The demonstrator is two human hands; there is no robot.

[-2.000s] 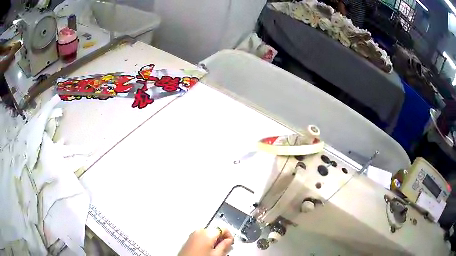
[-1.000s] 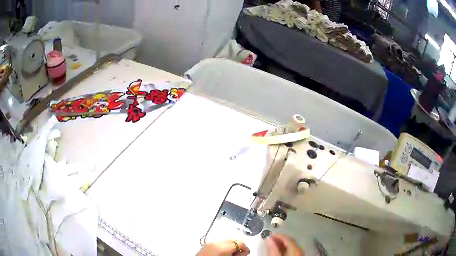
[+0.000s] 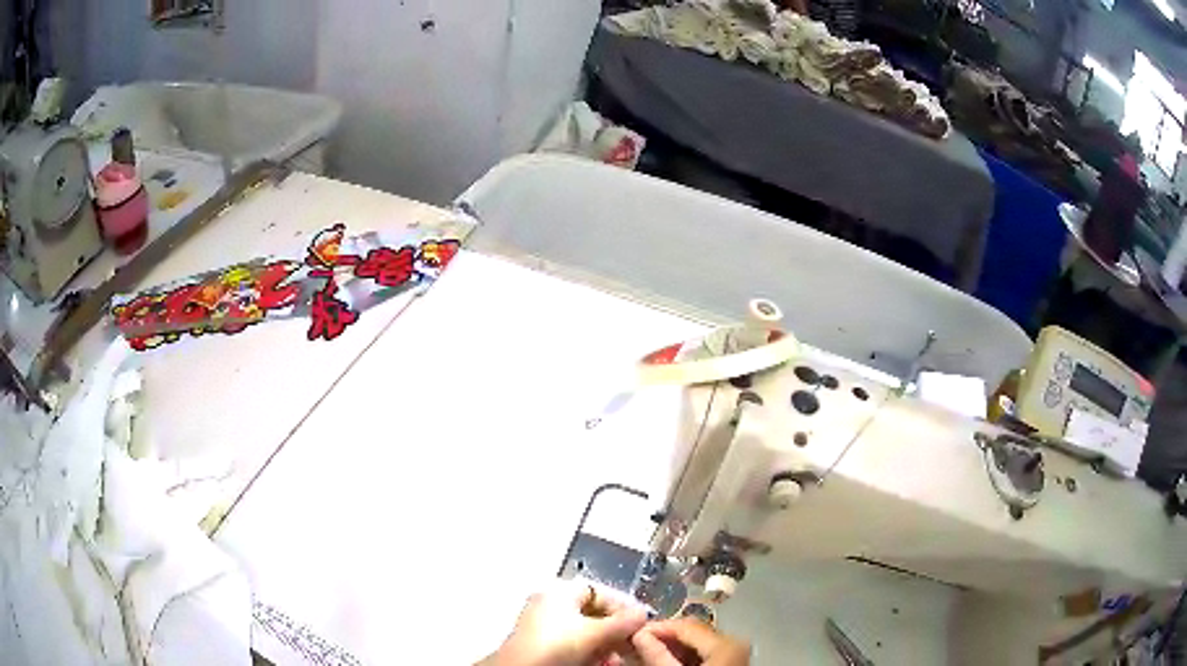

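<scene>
The cream sewing machine head [image 3: 911, 494] lies across the lower right, its needle area [image 3: 670, 553] at its left end above the metal needle plate [image 3: 607, 559]. My left hand [image 3: 566, 630] is just in front of the needle plate, fingertips pinched, a ring on one finger. My right hand [image 3: 693, 643] is beside it at the bottom edge, and the fingertips of both hands meet. Whether they hold something, such as thread, is too small to tell. The tension dial [image 3: 723, 575] is just behind my right hand.
A slim dark tool [image 3: 849, 643] lies under the arm. A cream tape roll [image 3: 719, 364] rests on the head. White cloth pieces [image 3: 156, 572] heap at left. A red floral sticker [image 3: 280, 289] is on the table. The control panel [image 3: 1080, 390] and a pale bin [image 3: 742, 247] stand behind.
My right hand has come into view and met my left hand in front of the needle area. The camera view has shifted, and the dark tool under the arm now shows.
</scene>
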